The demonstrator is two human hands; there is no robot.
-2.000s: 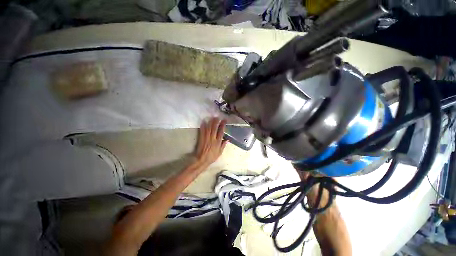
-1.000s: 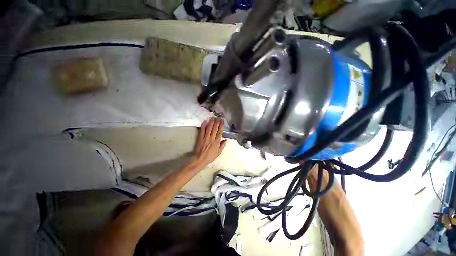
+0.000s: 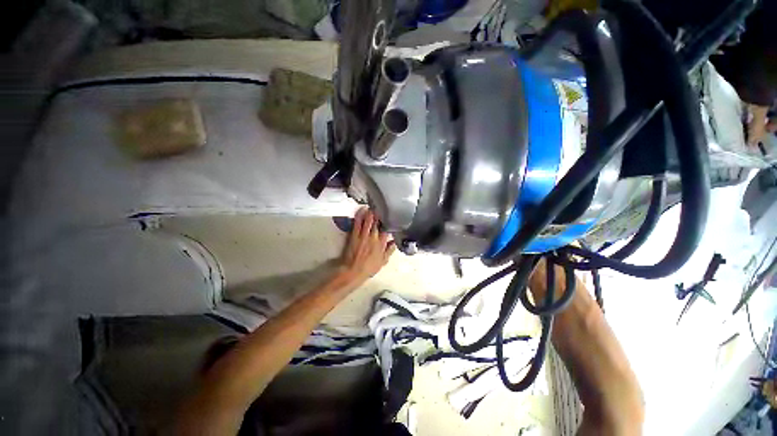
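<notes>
The grey cloth cutting machine (image 3: 477, 153) with a blue band stands over the edge of the white fabric lay (image 3: 256, 187). Its tubular bars point up and its blade is hidden behind the body. My left hand (image 3: 368, 249) lies at the lay's cut edge close to the machine's foot, fingers pointing forward, fingertips near the machine body; it holds nothing that shows. My right hand (image 3: 545, 277) is mostly hidden behind the motor and the looped black cable (image 3: 520, 311); only the wrist and forearm show clearly.
A tan block (image 3: 162, 128) and a long speckled weight (image 3: 294, 102), partly behind the machine, lie on the lay. Striped offcuts (image 3: 396, 319) lie near my body. Dark small tools (image 3: 703, 285) lie on the white stack at right. Heaped cloth is beyond the table.
The machine has moved left and turned, covering more of the long weight. My right forearm has shifted right in the picture. My left hand stays near the cut edge. The small tools have come into view.
</notes>
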